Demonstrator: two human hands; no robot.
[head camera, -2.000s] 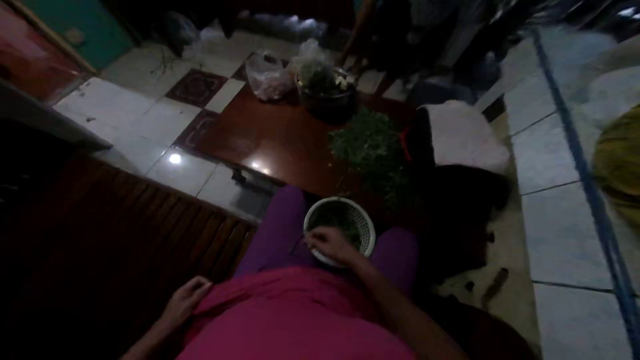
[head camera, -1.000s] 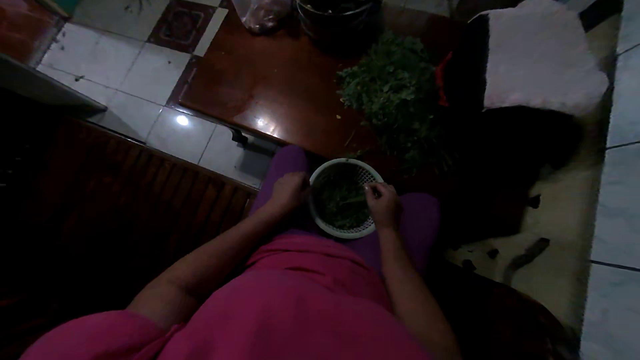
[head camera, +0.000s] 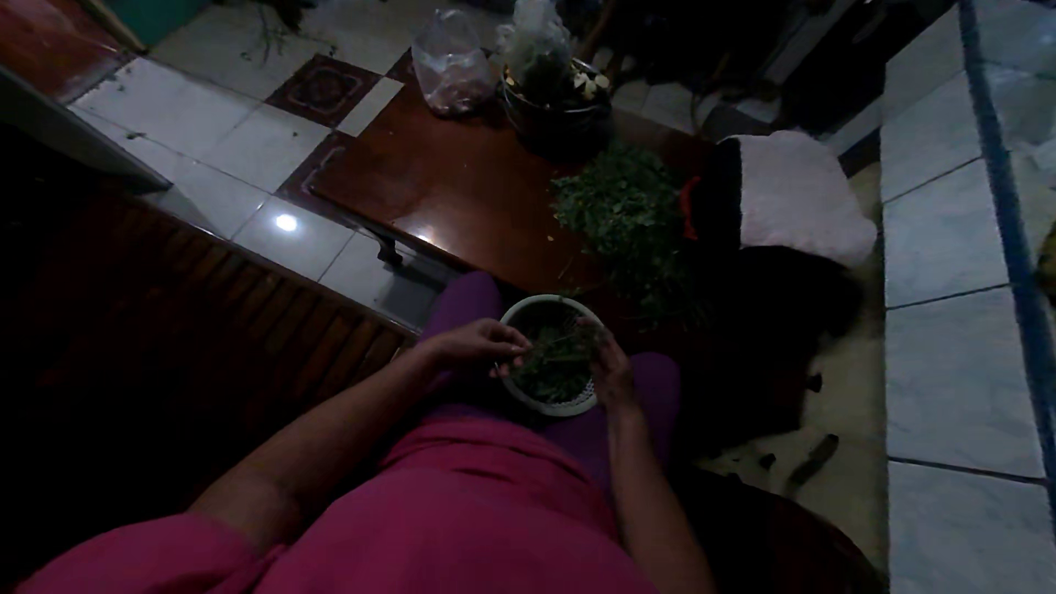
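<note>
A pale perforated plastic basket (head camera: 554, 409) rests on my lap between my thighs, with green leaves (head camera: 549, 371) inside. Over its left rim, my left hand (head camera: 488, 345) pinches a thin stem between thumb and fingers. My right hand (head camera: 609, 363) is at the right rim, its fingers closed around a small leafy sprig (head camera: 584, 332) above the basket. The stem stretches between both hands. Beyond the basket, a large heap of leafy green stalks (head camera: 623, 210) lies on the dark wooden table.
On the glossy wooden table (head camera: 429, 181) stand a clear plastic bag (head camera: 452, 70) and a dark pot (head camera: 557, 120) holding another bag and pale pieces. A pale cloth (head camera: 800, 194) lies right of the greens. A slatted wooden seat (head camera: 239, 289) is at my left.
My left hand has moved from my left thigh to the basket's left rim and now pinches a stem. My right hand remains by the right rim. The view has shifted, showing more of the table's far end.
</note>
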